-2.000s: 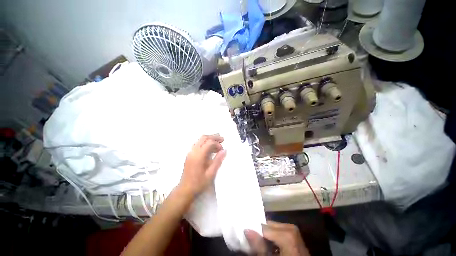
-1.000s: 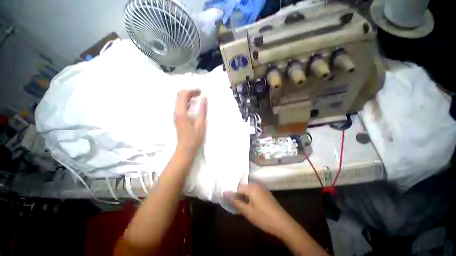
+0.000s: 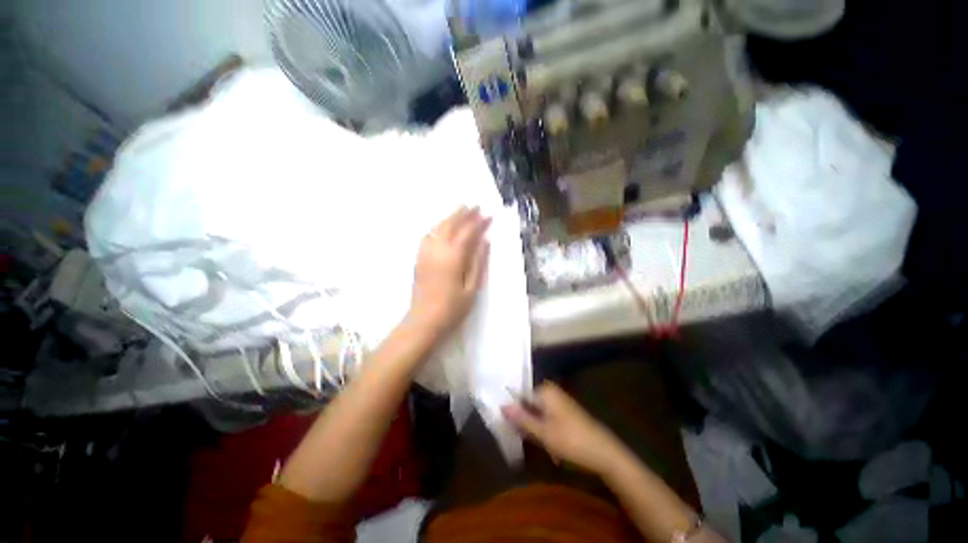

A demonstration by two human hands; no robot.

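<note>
A white garment piece (image 3: 497,318) runs from the needle area (image 3: 517,175) of the beige overlock machine (image 3: 626,117) down over the table's front edge. My left hand (image 3: 451,265) lies on the cloth just left of and below the needle area, palm down, fingers pointing up. My right hand (image 3: 557,422) holds the lower right edge of the cloth in front of the table. A small dark tool (image 3: 523,401) shows partly in the right hand. The view is slightly blurred and the cloth is overexposed.
A large white garment pile (image 3: 244,212) fills the table's left, with narrow straps (image 3: 255,366) hanging over the edge. A fan (image 3: 340,64) stands behind. Trimmings (image 3: 573,262) lie below the machine head. A red cord (image 3: 683,278) hangs at the front. A second white heap (image 3: 828,196) lies right.
My left hand has moved right and lies flatter near the cloth's edge. The cloth between the hands is straighter, its lower end hanging in a point. The view has shifted.
</note>
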